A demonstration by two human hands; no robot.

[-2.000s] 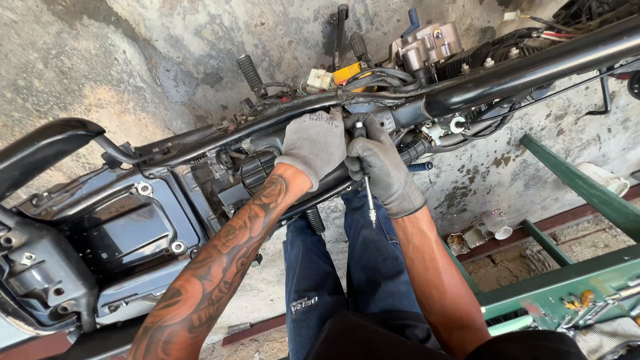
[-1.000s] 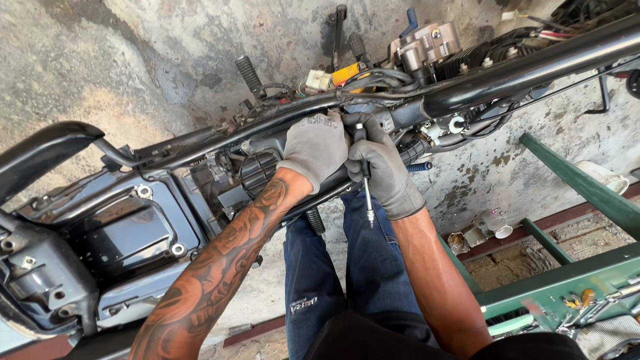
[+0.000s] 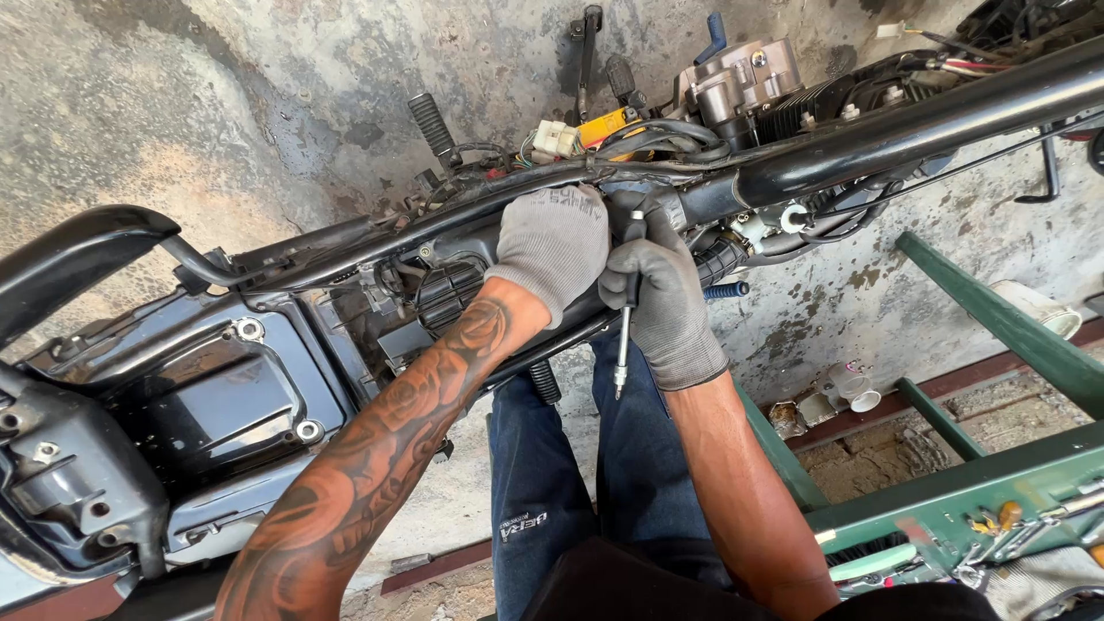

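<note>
My left hand (image 3: 556,246), in a grey work glove, reaches into the black motorcycle frame (image 3: 828,159) behind its wide top tube; its fingertips are hidden. Close beside it on the right, my gloved right hand (image 3: 660,285) holds a screwdriver (image 3: 627,319) with a black handle and metal shaft, its tip pointing down toward my legs. Some fingers of that hand also reach to the frame. A white connector (image 3: 555,138), a yellow part (image 3: 601,128) and black cables (image 3: 668,142) lie just above my hands.
The engine (image 3: 746,82) is at the upper right, and the black rear tray (image 3: 207,388) at the left. A green metal bench (image 3: 975,483) with several tools stands at the lower right. Plastic cups (image 3: 854,388) lie near it. A ribbed footpeg (image 3: 431,125) sticks out above the frame.
</note>
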